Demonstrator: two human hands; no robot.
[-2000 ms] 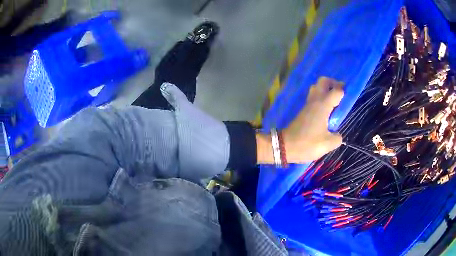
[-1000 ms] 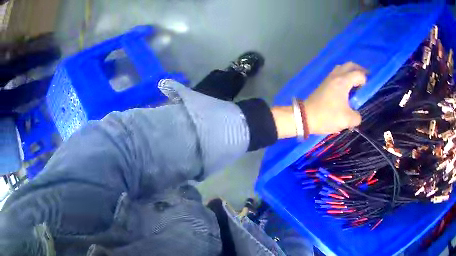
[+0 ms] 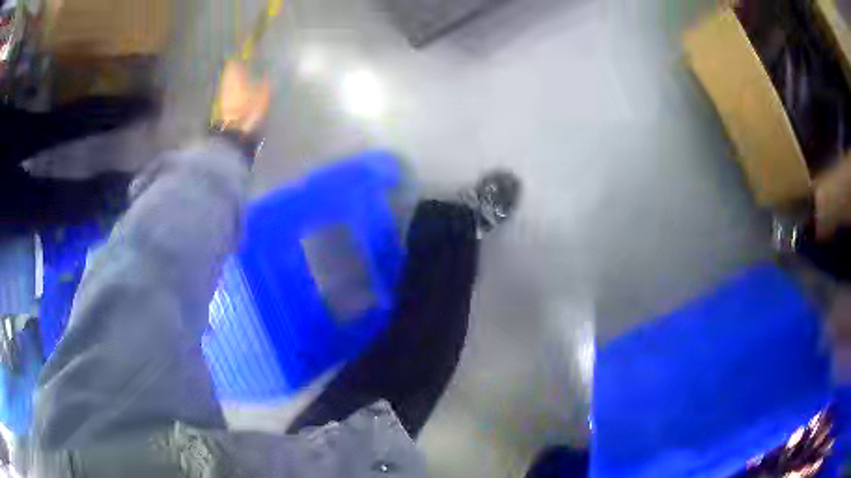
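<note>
My left hand (image 3: 244,96) is small and blurred at the upper left, at the end of my outstretched grey sleeve; its fingers cannot be made out. What appears to be my right hand (image 3: 833,198) is blurred and cut off by the right edge, beside a carton; its grip is hidden. A blue bin (image 3: 709,364) stands at the lower right, partly cut off. Copper terminals (image 3: 804,448) show at its lower right corner.
A blue stool (image 3: 266,289) stands on the grey floor beside my dark-trousered leg and shoe. An open brown carton (image 3: 751,117) with dark, shiny material is at the upper right. Yellow tape (image 3: 261,37) and a dark flat object (image 3: 443,21) lie further ahead.
My left hand has let go of the bin rim and swung to the upper left. The view has shifted; the bin now sits lower right, and the carton and right-edge hand have appeared.
</note>
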